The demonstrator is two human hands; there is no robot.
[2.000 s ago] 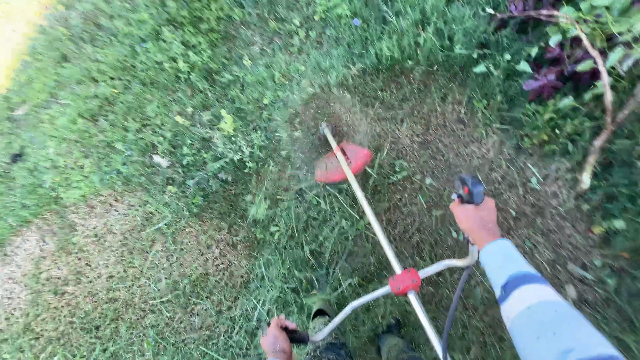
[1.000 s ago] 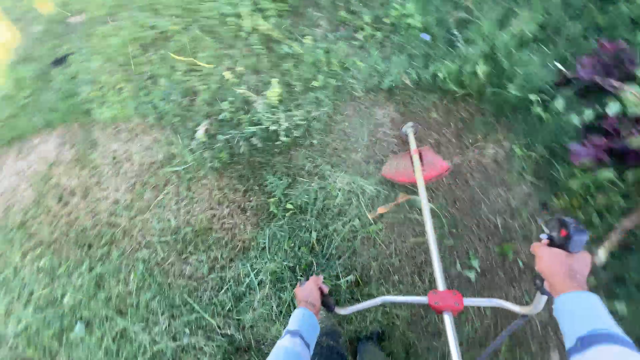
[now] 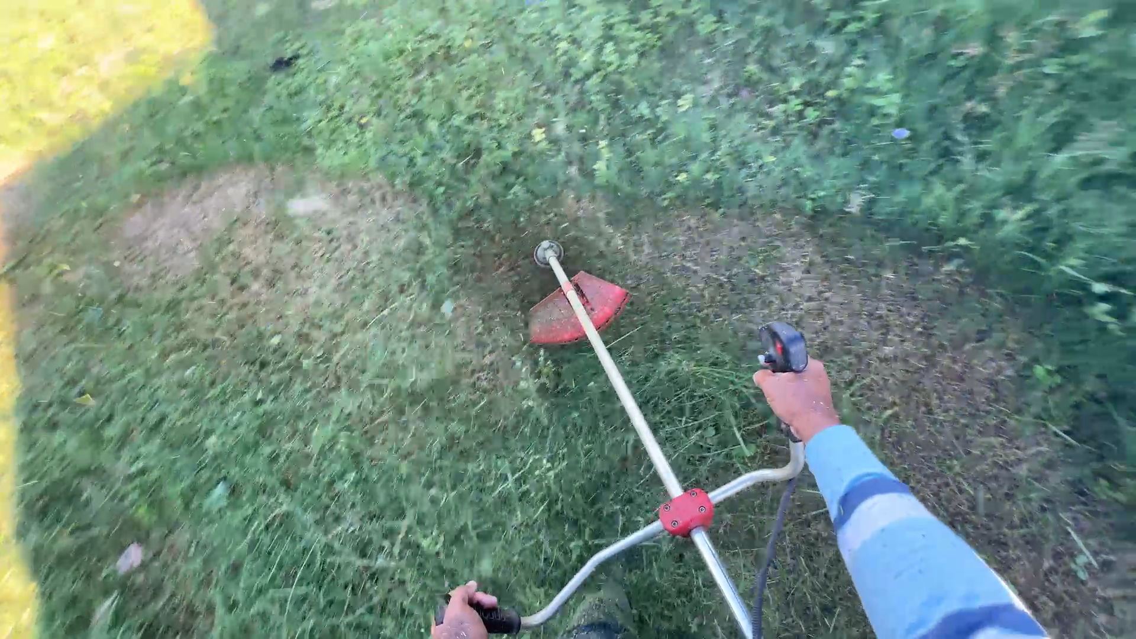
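Note:
A brush cutter (image 3: pixel 621 386) with a long metal shaft reaches forward over the grass. My right hand (image 3: pixel 800 398) is closed around its black throttle grip (image 3: pixel 784 346) at the right end of the handlebar. At the lower left, my left hand (image 3: pixel 461 612) grips the black handle (image 3: pixel 499 619) on the other end. A red clamp (image 3: pixel 686 512) joins the bar to the shaft. Near the far end sits a red guard (image 3: pixel 579 309), and beyond it the round cutting head (image 3: pixel 548 254) is low over the ground. A dark cable runs down beside the shaft.
Taller green weeds (image 3: pixel 710 115) grow ahead and to the right. Patches of short, dry cut grass (image 3: pixel 204 217) lie at the left and right of the head. Sunlit grass (image 3: pixel 89 62) shows at the upper left. A boot is partly visible at the bottom.
The cutting head has swung left across the ground, with both hands still on the handlebar. The view has shifted; the purple-leaved plant at the right is out of sight.

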